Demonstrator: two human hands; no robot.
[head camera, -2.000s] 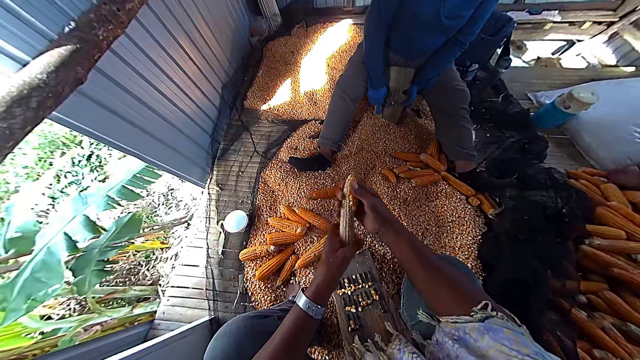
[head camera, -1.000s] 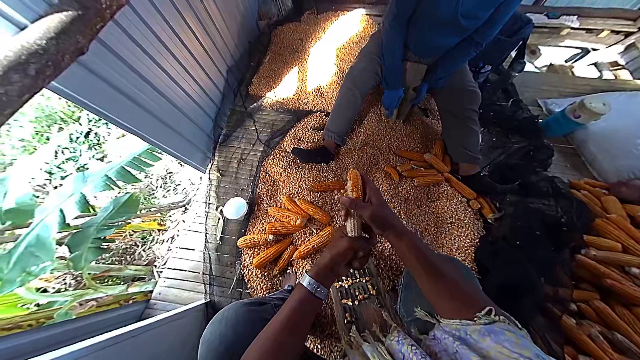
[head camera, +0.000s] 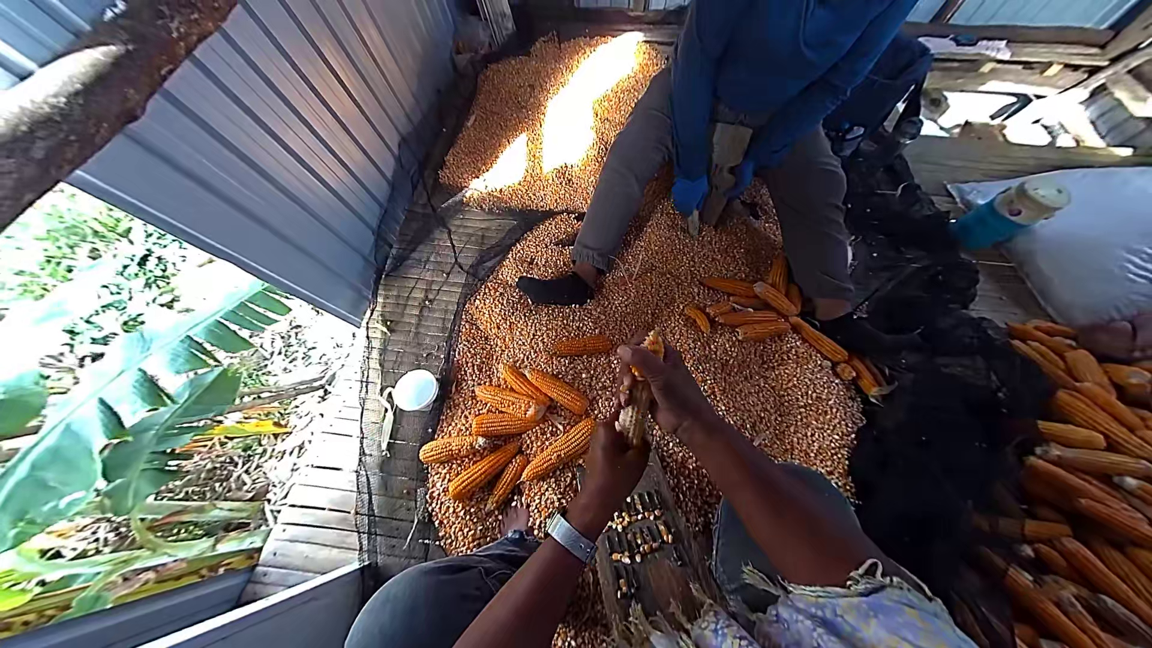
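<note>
A partly shelled corn cob stands upright between my hands, with orange kernels showing at its top. My left hand grips the pale lower part. Around the upper part, just above, my right hand is closed. Below them a wooden board with rows of studs, loose kernels caught among them, leans between my legs. Several whole orange cobs lie on the spread of loose kernels to the left of my hands.
Across from me a person in blue gloves sits over the kernels beside more cobs. A large cob pile lies at right, near a turquoise bottle and a white sack. At left are a white cup and a corrugated metal wall.
More of the cob in my hands is bare than in the earlier frames. My hands have stayed together above the board, and my right hand now covers more of the cob's top.
</note>
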